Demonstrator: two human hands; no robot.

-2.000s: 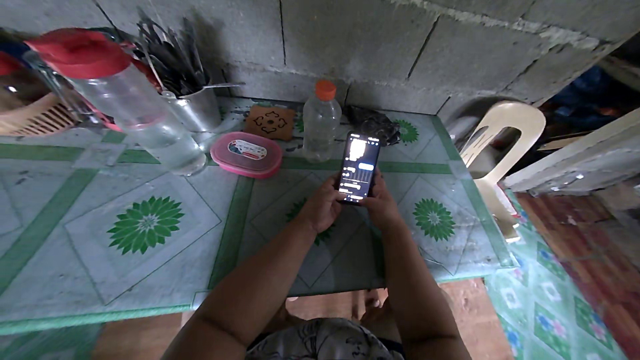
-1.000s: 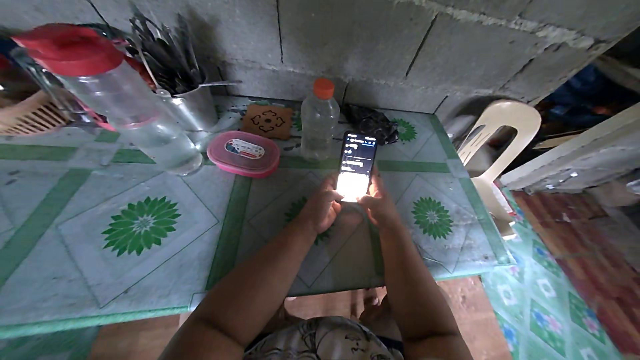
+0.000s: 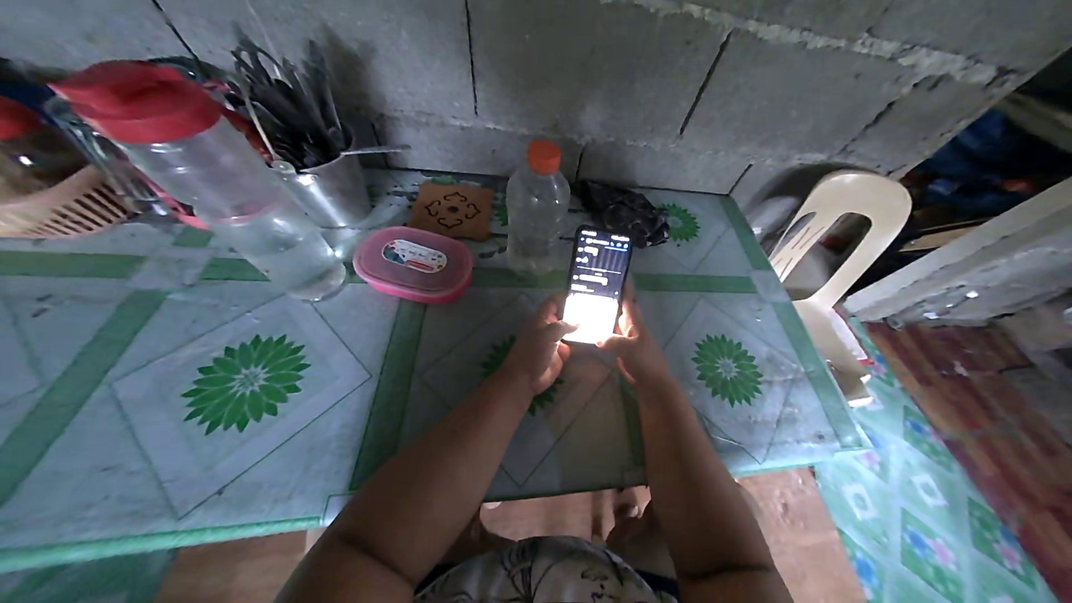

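A lit smartphone (image 3: 598, 276) is held upright between both my hands, above the table's patterned covering. My left hand (image 3: 540, 347) grips its lower left side, with the thumb over the bright lower part of the screen. On the lower right side, my right hand (image 3: 632, 339) holds the phone too. Just behind the phone stands a clear plastic bottle (image 3: 536, 213) with an orange cap. A crumpled black plastic bag (image 3: 628, 213) lies behind and to the right. Left of the bottle are a pink lidded container (image 3: 413, 264) and a brown square with a cut-out pattern (image 3: 452, 209).
A red-lidded water pitcher (image 3: 251, 209) and a metal container of cutlery (image 3: 327, 188) stand at the left, beside a woven-look basket (image 3: 75, 205). A grey block wall (image 3: 586, 75) runs behind the table (image 3: 251, 469). A beige plastic chair (image 3: 854, 243) stands off its right edge.
The phone's screen has changed: its lower part is bright white now, while two seconds ago it was mostly dark there. Both hands have kept hold of the phone in about the same place.
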